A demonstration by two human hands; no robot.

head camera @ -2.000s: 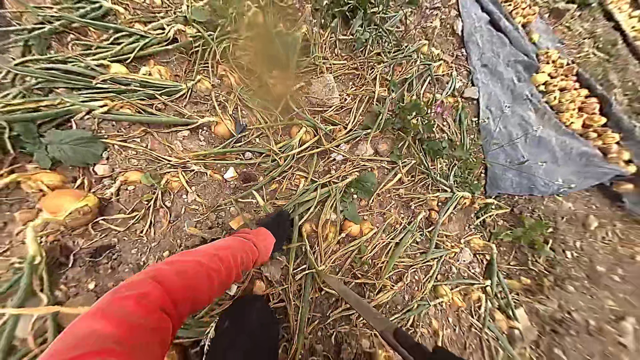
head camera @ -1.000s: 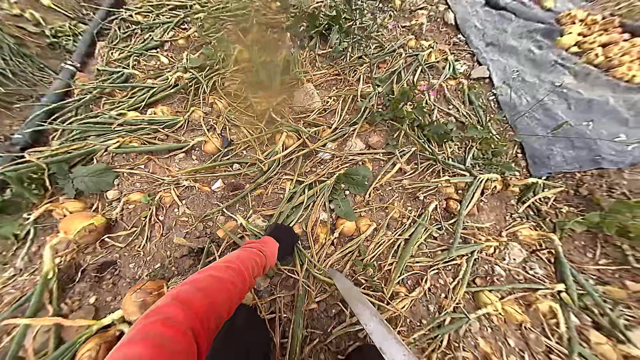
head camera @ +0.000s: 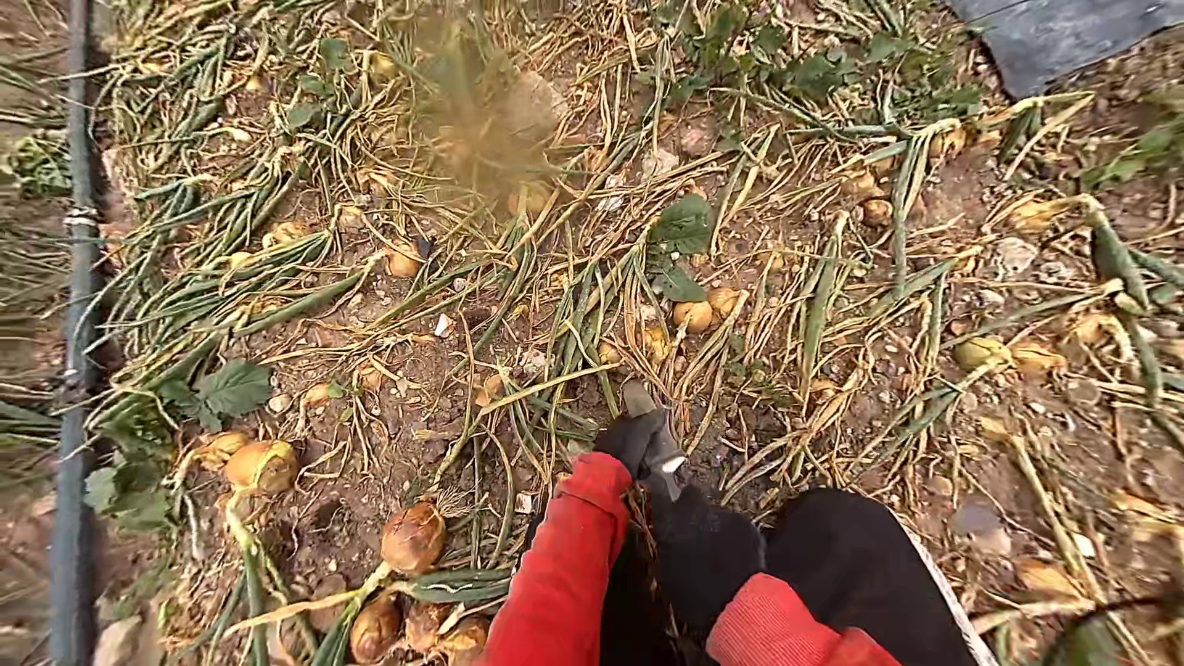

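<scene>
My left hand (head camera: pixel 631 442), in a dark glove below a red sleeve, is low over the soil at bottom centre, at the lower end of a bunch of onion tops (head camera: pixel 578 324). What lies inside its fingers is hidden. My right hand (head camera: pixel 705 546), also dark-gloved, is just below and to the right, closed on a knife whose handle is hidden. The grey metal blade (head camera: pixel 662 453) shows partly beside my left fingers. Two yellow onions (head camera: pixel 693 316) lie just above the hands. More onions (head camera: pixel 413 537) with green tops attached lie at lower left.
A dark pipe (head camera: pixel 79 305) runs along the left side. Grey ground sheeting (head camera: pixel 1064 37) reaches in at the top right. Onion plants, dry leaves, weeds (head camera: pixel 684 225) and stones cover the soil. My dark-clad knee (head camera: pixel 851 573) is at the bottom.
My right hand and the knife have come up and left, close to my left hand. The view has shifted left, and the onions on the sheeting are out of view.
</scene>
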